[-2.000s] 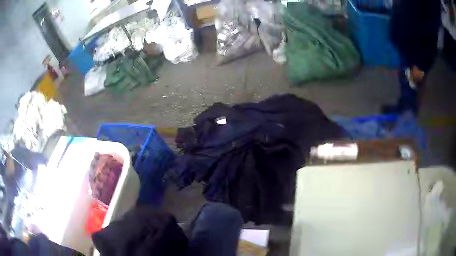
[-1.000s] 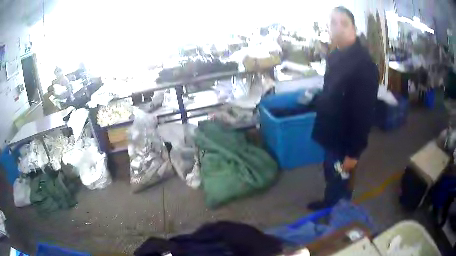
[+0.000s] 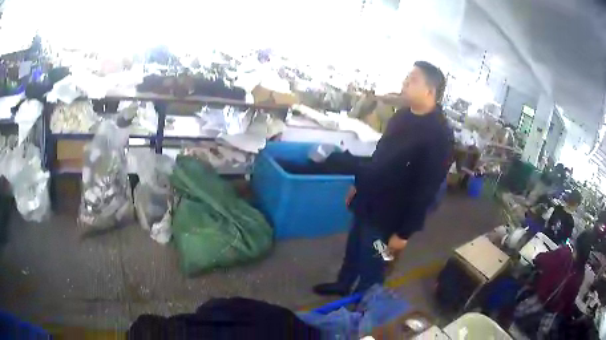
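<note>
Neither of my hands is in the picture. Nearest in front of me, a heap of dark garments (image 3: pixel 222 322) shows at the bottom edge, mostly cut off. Beside it on the right, light blue cloth (image 3: pixel 372 311) lies in and over a blue bin whose rim (image 3: pixel 335 304) shows. The end of a pale table (image 3: pixel 480 327) is cut off at the bottom right.
A person in dark clothes (image 3: pixel 406 172) stands beyond the heap, holding something small and pale. A large blue bin (image 3: pixel 302 206), a green sack (image 3: pixel 216 226) and clear filled bags (image 3: pixel 105 182) stand before loaded shelving (image 3: pixel 159 126). Sewing tables (image 3: pixel 482 257) and people are at right.
The view has lifted and swung right. The heap and table have dropped to the bottom edge. The person has come into full view, and their head has turned from facing this way to the left.
</note>
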